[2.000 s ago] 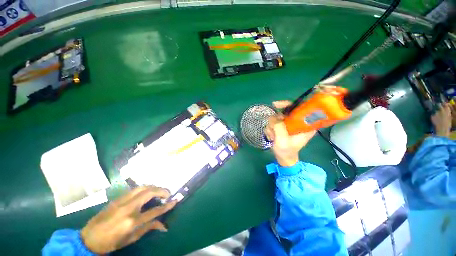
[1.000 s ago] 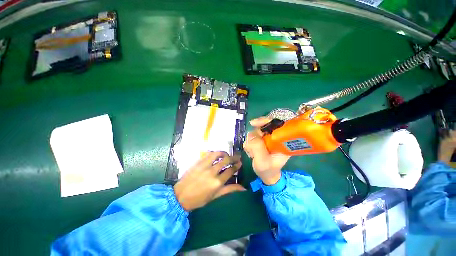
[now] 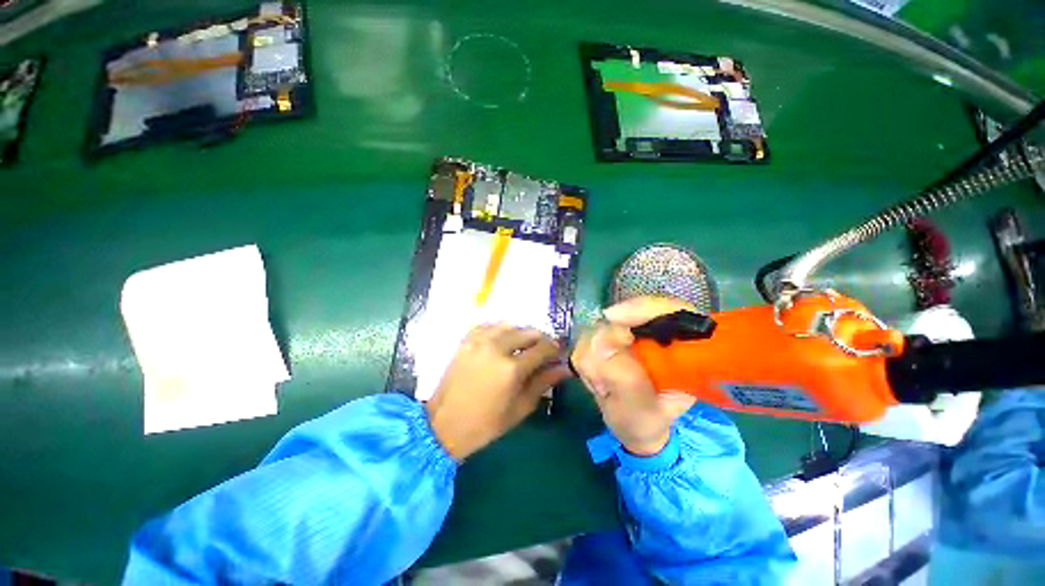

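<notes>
An open tablet assembly [image 3: 504, 263] lies upright in front of me, its board with silver shields at the far end and an orange flex strip over the silver-white middle. My right hand [image 3: 628, 372] grips the orange electric screwdriver [image 3: 768, 366], held nearly level, its nose end by the tablet's right edge. My left hand [image 3: 495, 380] rests on the tablet's lower right part, fingertips close to the screwdriver's tip; what the fingers hold, if anything, is hidden. The round dotted screw dish [image 3: 662, 277] sits right of the tablet, partly behind my right hand.
Two tablets lie farther back, at left [image 3: 189, 86] and right [image 3: 676, 105]. White paper [image 3: 206, 338] lies left. A coil spring [image 3: 905, 218], dark red bundle [image 3: 930, 263] and partly hidden white roll [image 3: 934, 426] are at right. A person's blue sleeve [image 3: 1003, 492] shows at the right edge.
The tablet has turned from slanted to nearly upright. My left hand has moved right with it. The screwdriver has moved from over the dish to the tablet's right edge and lies more level.
</notes>
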